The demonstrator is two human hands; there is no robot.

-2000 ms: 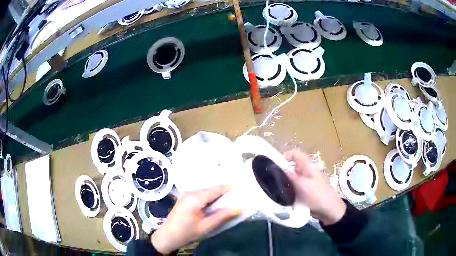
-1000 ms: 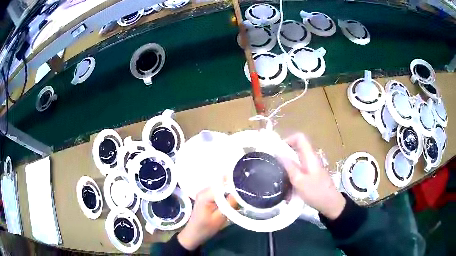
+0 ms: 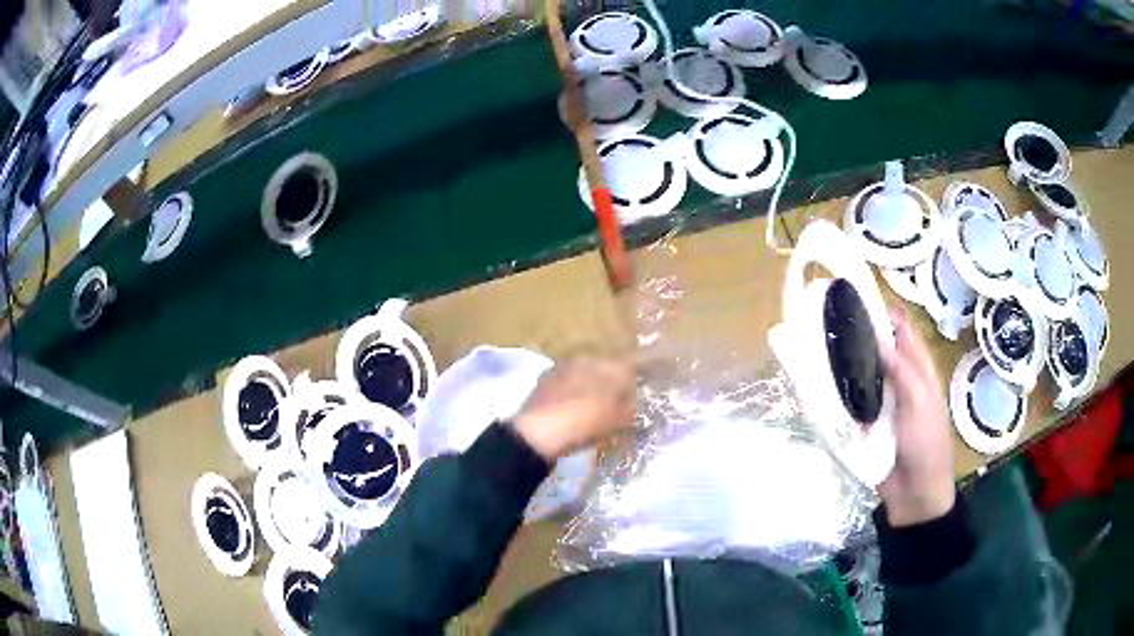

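My right hand (image 3: 918, 422) holds a white ring-shaped housing (image 3: 808, 360) with a glossy dark centre, tilted nearly on edge, right of centre. My left hand (image 3: 582, 404) is blurred, left of centre over the bench; whether it holds anything cannot be told. A white cover or dish (image 3: 479, 391) lies just left of my left hand, partly hidden by it and my sleeve. Crinkled clear plastic film (image 3: 715, 497) lies shiny on the bench between my hands. A white cord (image 3: 786, 149) runs from the top down to the held housing.
Dark-centred housings (image 3: 361, 462) lie piled on the left. Grey-centred and dark-centred housings (image 3: 985, 249) are piled on the right. A green conveyor (image 3: 423, 174) behind carries more housings, with a brown diverter bar (image 3: 585, 149) across it. White sheets (image 3: 115, 534) lie far left.
The held housing has moved right and turned on edge in my right hand. My left hand has come off it and moved up, uncovering the plastic film. Housings on the belt have shifted left.
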